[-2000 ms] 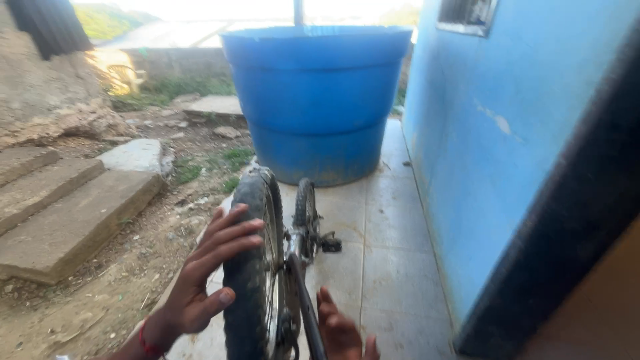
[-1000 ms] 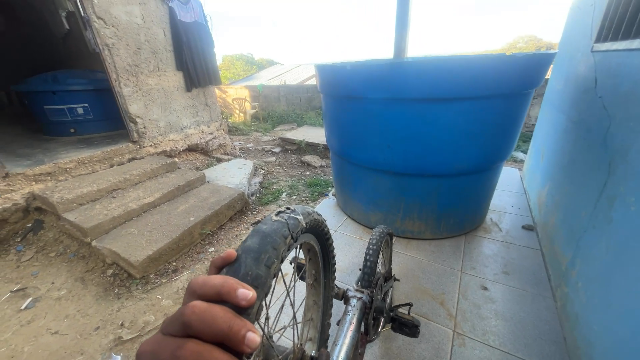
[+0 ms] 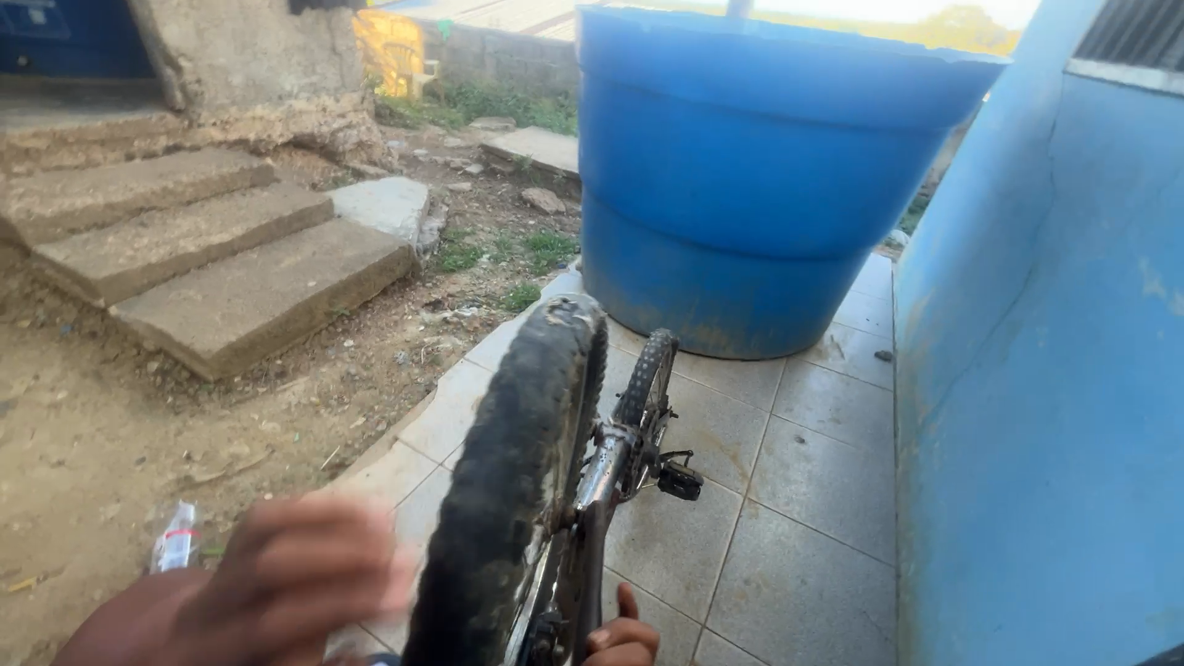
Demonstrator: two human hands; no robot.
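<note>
A bicycle stands in the lower middle, its worn knobby tire [image 3: 504, 472] nearest me and a smaller-looking second wheel [image 3: 647, 379] behind it. Between them run the metal frame tube [image 3: 603, 467] and a black pedal [image 3: 680, 479]. My left hand [image 3: 310, 560], blurred, is just left of the near tire, with a gap between them and nothing seen in it. At the bottom edge, my right hand [image 3: 627, 638] is at the dark fork leg [image 3: 589, 573] on the wheel's right side; its fingers are partly cut off, and its grip is unclear.
A large blue plastic tank [image 3: 740, 203] stands on the tiled walkway [image 3: 786, 536] beyond the bicycle. A light blue wall [image 3: 1045, 370] borders the right side. Concrete steps [image 3: 268, 287] and a pale stone block [image 3: 384, 205] lie left, past bare dirt. A clear plastic wrapper [image 3: 176, 536] is at lower left.
One second ago my left hand was on the near tire; now it is off it, to the left. My right hand, unseen then, shows at the bottom edge.
</note>
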